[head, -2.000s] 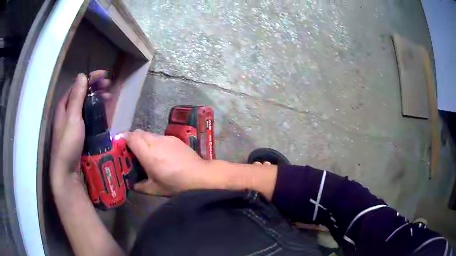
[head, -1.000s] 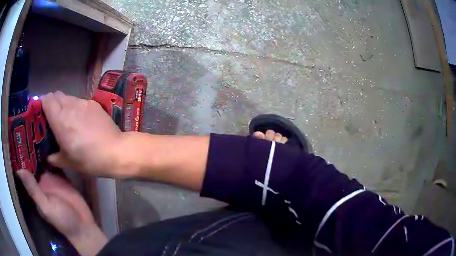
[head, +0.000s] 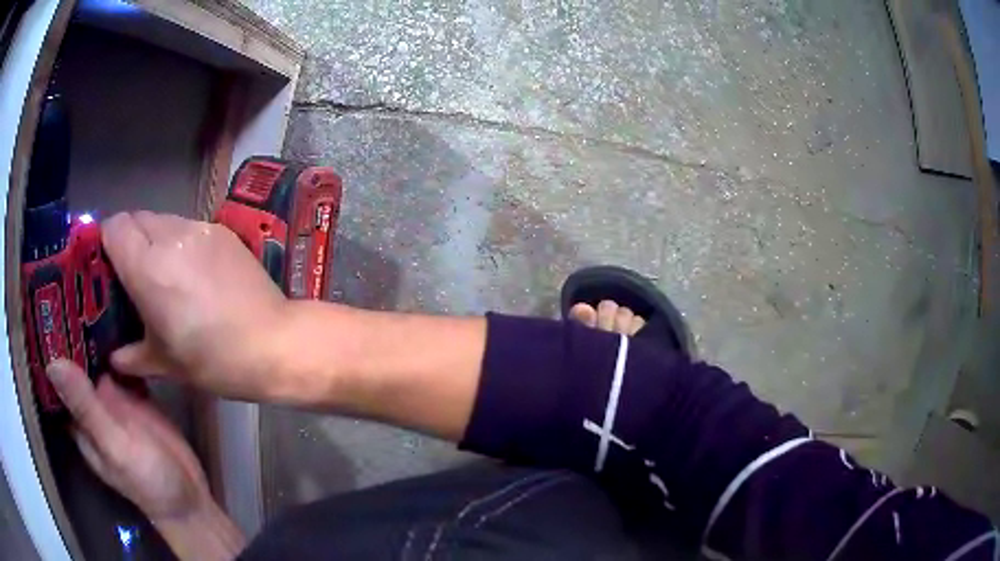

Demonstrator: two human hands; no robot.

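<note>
A red and black cordless drill (head: pixel 57 318) lies along the inside of the frame's white-edged side, its dark chuck pointing up the picture and its work light lit. My right hand (head: pixel 203 301) is closed around its grip. My left hand (head: pixel 137 449) is below, fingers apart, with a fingertip against the drill's rear end. The drill's battery (head: pixel 313 247) shows beyond my right hand. The open box-like plywood frame (head: pixel 252 49) surrounds both hands. The bit's tip and any screw cannot be made out.
The frame's white edge (head: pixel 15 438) runs down the far left. The worn concrete floor (head: pixel 472 208) has a crack across it. My sandalled foot (head: pixel 614 312) is at the centre right. A brown board (head: pixel 932 99) lies at the upper right.
Since the first frame, the drill and both hands have shifted left against the frame's side, and my left hand has moved from beside the chuck to the drill's rear. Little differs from one second ago.
</note>
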